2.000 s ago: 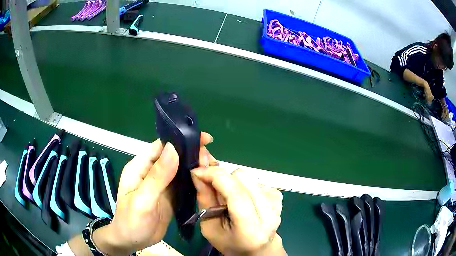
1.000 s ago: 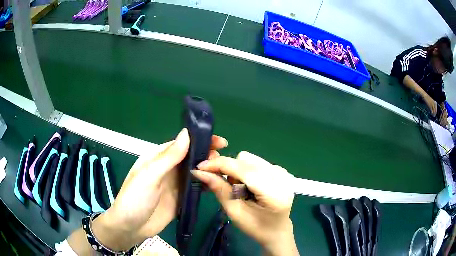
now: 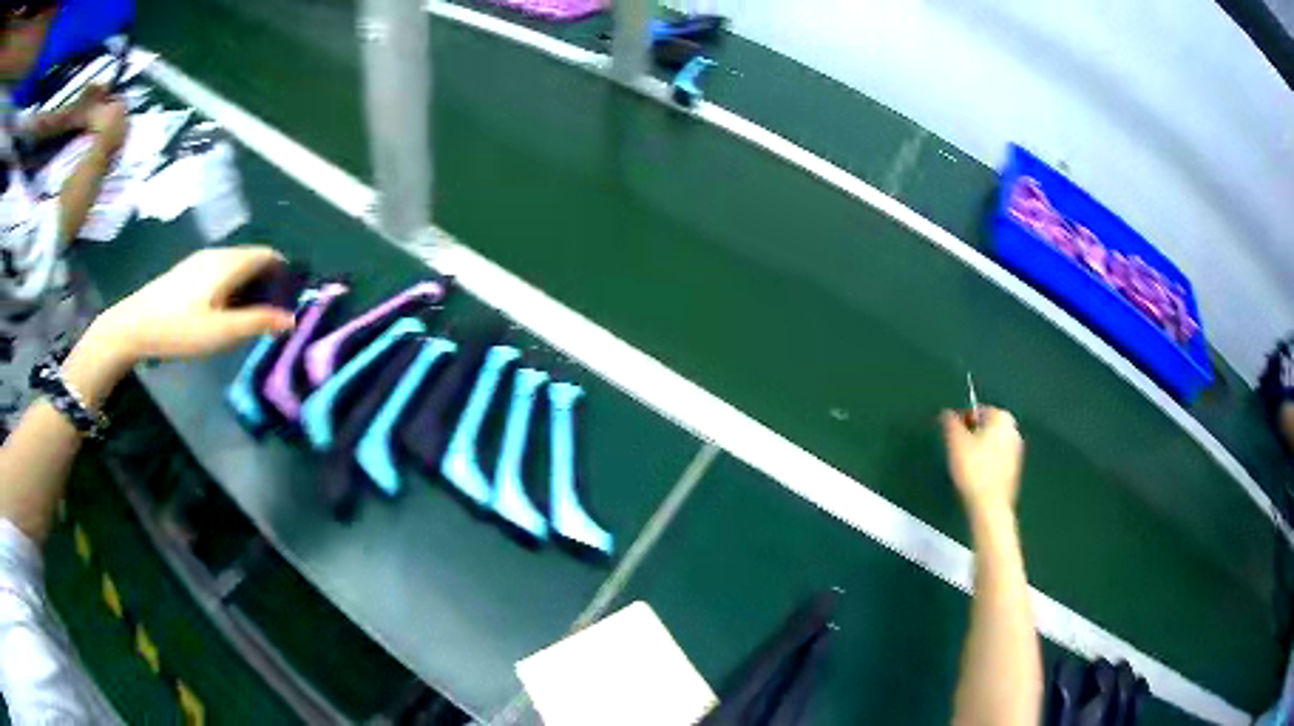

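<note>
My left hand (image 3: 192, 305) is at the left end of the pen row, its fingers and thumb around the dark end of a black pen body (image 3: 273, 288); most of it is hidden. Beside it lie pink-and-black pens (image 3: 291, 355) and several blue-and-black pens (image 3: 490, 426), side by side on the green bench. My right hand (image 3: 985, 451) is closed over the belt on a slim tool, probably the craft knife (image 3: 974, 390), its thin tip pointing up. More black pen bodies lie at the bottom centre (image 3: 785, 664) and bottom right (image 3: 1096, 698).
A paper pad (image 3: 617, 674) lies at the bottom centre. The white belt rail (image 3: 681, 404) and a grey post (image 3: 397, 128) run behind the pens. A blue bin (image 3: 1107, 270) of pink parts is on the far side. A person's arm (image 3: 85, 170) and white papers are at the left.
The view has swung left. My left hand has carried the black pen from in front of me to the row's left end. My right hand has come off the pen and moved away right.
</note>
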